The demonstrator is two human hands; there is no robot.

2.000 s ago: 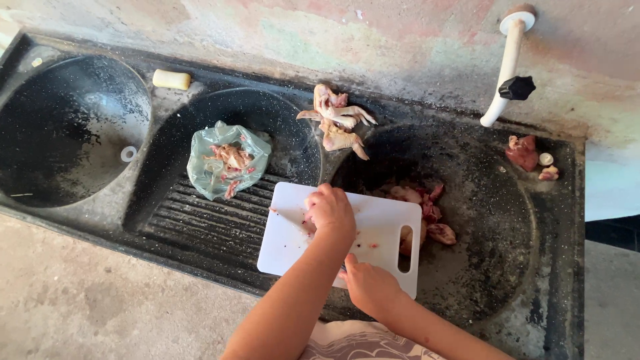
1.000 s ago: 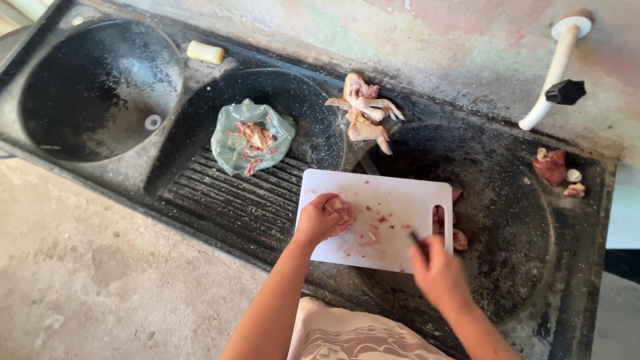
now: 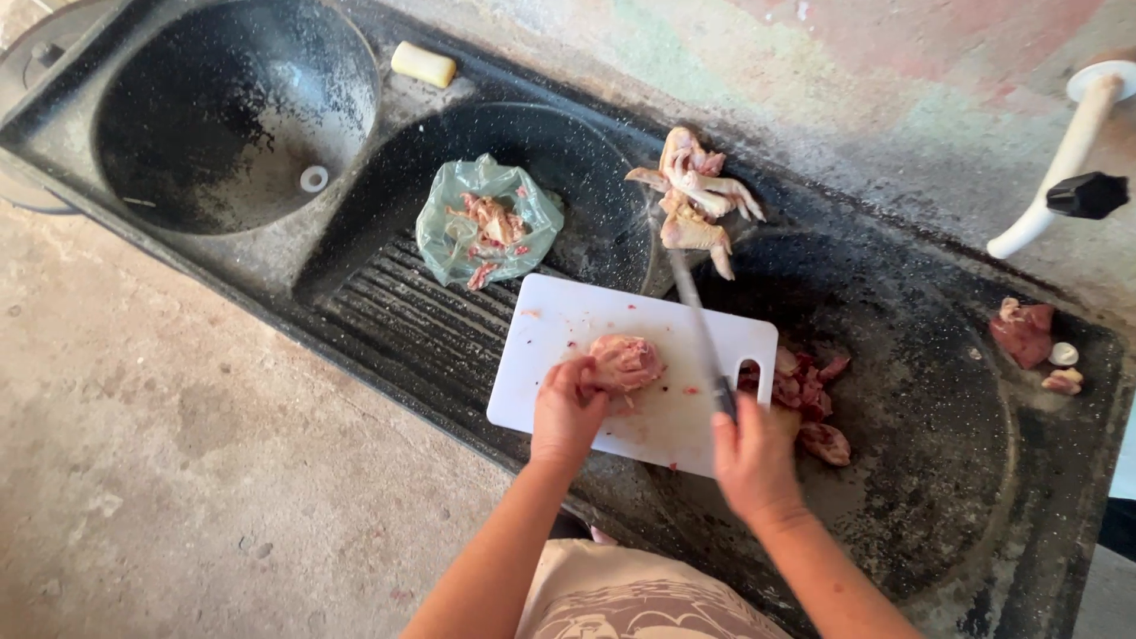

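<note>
My left hand [image 3: 568, 413] grips the near edge of a piece of raw meat [image 3: 627, 361] lying on a white plastic cutting board [image 3: 550, 311]. A kitchen knife [image 3: 701, 328] with a black handle is in my right hand [image 3: 754, 457], over the board's right part, its blurred blade pointing up and away. Beyond the blade tip, raw chicken wings [image 3: 697, 200] lie on the ledge between two basins. Red meat pieces [image 3: 808, 390] rest in the right basin, partly hidden by the board. Left of them all, an opened greenish plastic bag [image 3: 491, 222] holds meat scraps.
The dark speckled sink [image 3: 266, 232] has a round left basin, a ribbed middle one and a large right one. A yellowish bar of soap [image 3: 423, 64] sits on the back ledge. A white pipe tap [image 3: 1065, 169] juts from the wall. Darker meat [image 3: 1022, 333] lies at the right ledge.
The knife blade, low and largely hidden two seconds ago, now shows plainly above the board. The meat, mostly covered by my left hand before, lies more in view on the board.
</note>
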